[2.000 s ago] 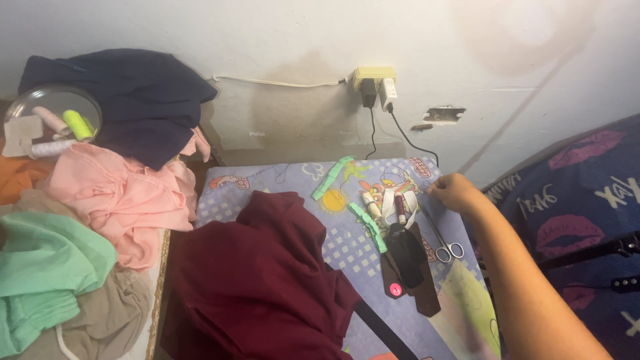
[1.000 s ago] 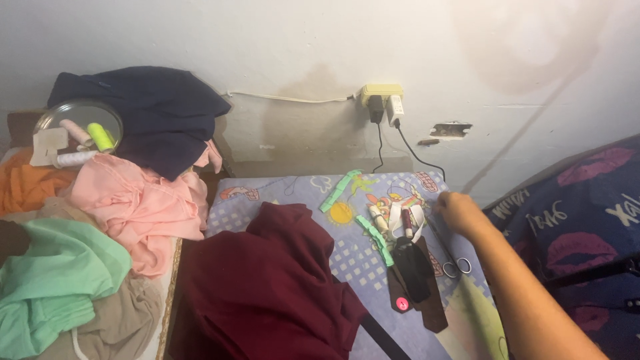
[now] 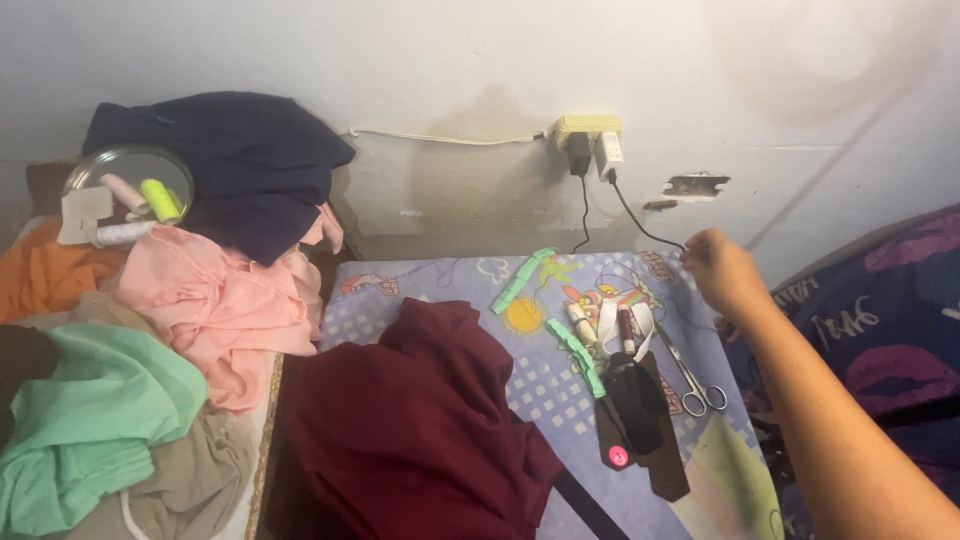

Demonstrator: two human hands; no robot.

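My right hand (image 3: 724,270) is at the far right corner of the cloth-covered table (image 3: 465,281), its fingertips pinched by a black charger cable (image 3: 641,223); whether they grip the cable or a thin thread is unclear. My left hand is out of view. Metal scissors (image 3: 694,382) lie below the hand. Left of them are a maroon thread spool (image 3: 625,330), a cream spool (image 3: 582,324), white elastic (image 3: 642,322), mint-green strips (image 3: 576,356), a black fabric piece (image 3: 634,405) and brown fabric pieces with a pink button (image 3: 618,456). Maroon cloth (image 3: 420,420) covers the table's near left part.
Pink (image 3: 217,292), mint (image 3: 112,405) and navy (image 3: 217,165) fabrics pile on the left, beside a round dish (image 3: 127,161) with thread spools. A yellow power outlet (image 3: 589,124) holds two plugs on the wall. Patterned dark fabric (image 3: 892,330) stands at the right.
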